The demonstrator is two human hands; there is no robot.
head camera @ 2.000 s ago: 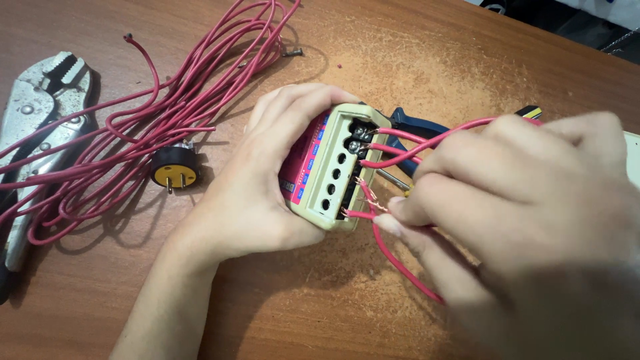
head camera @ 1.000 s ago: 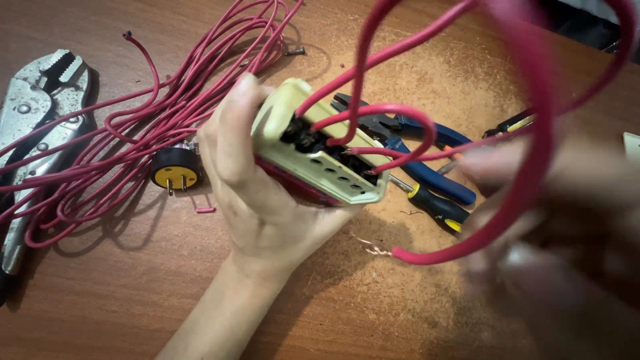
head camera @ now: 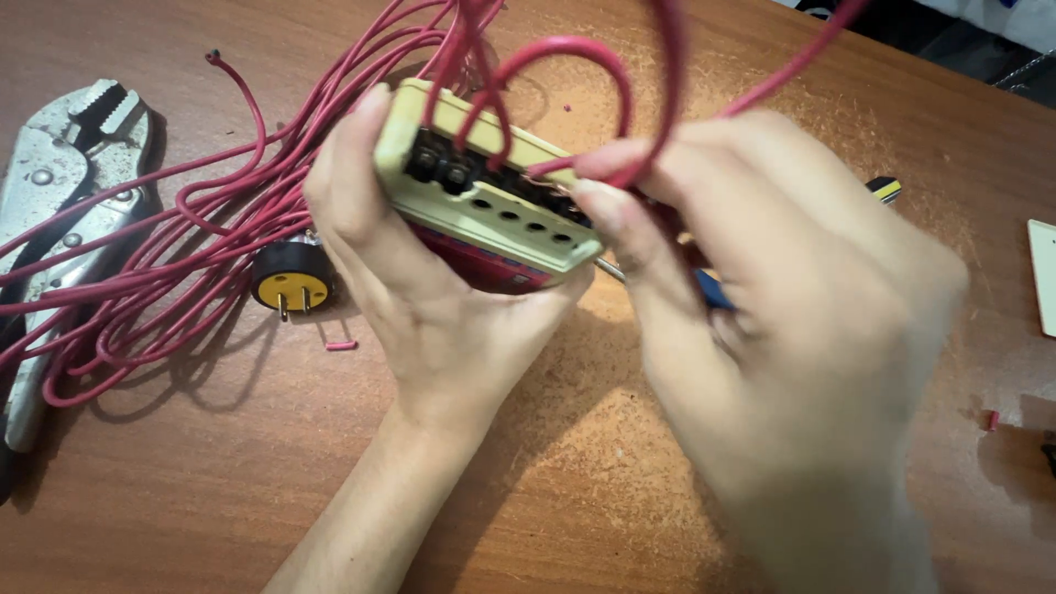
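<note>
My left hand (head camera: 412, 280) grips a cream-and-red electrical device (head camera: 487, 235), tilted so its open terminal side faces up. Black screw terminals (head camera: 454, 172) line that side, above a row of round holes in the cream casing. Several red insulated wires run into the terminals and loop upward. My right hand (head camera: 767, 272) pinches a red wire (head camera: 561, 165) between thumb and index finger, its bare copper strands (head camera: 559, 191) at the terminals on the right part of the row. Whether the strands sit under a screw cannot be told.
On the wooden table at left lie locking pliers (head camera: 74, 190), a bundle of red wire (head camera: 206, 206) and a black-and-yellow plug (head camera: 293, 285). A scrap of red insulation (head camera: 341, 346) is near the plug. Partly behind my right hand are a blue handle (head camera: 714, 290) and a yellow-black handle (head camera: 884, 190).
A second ago the bared wire end was away from the device, below it; now my right hand has it at the terminals. Two seconds ago the device was turned with its terminals facing right.
</note>
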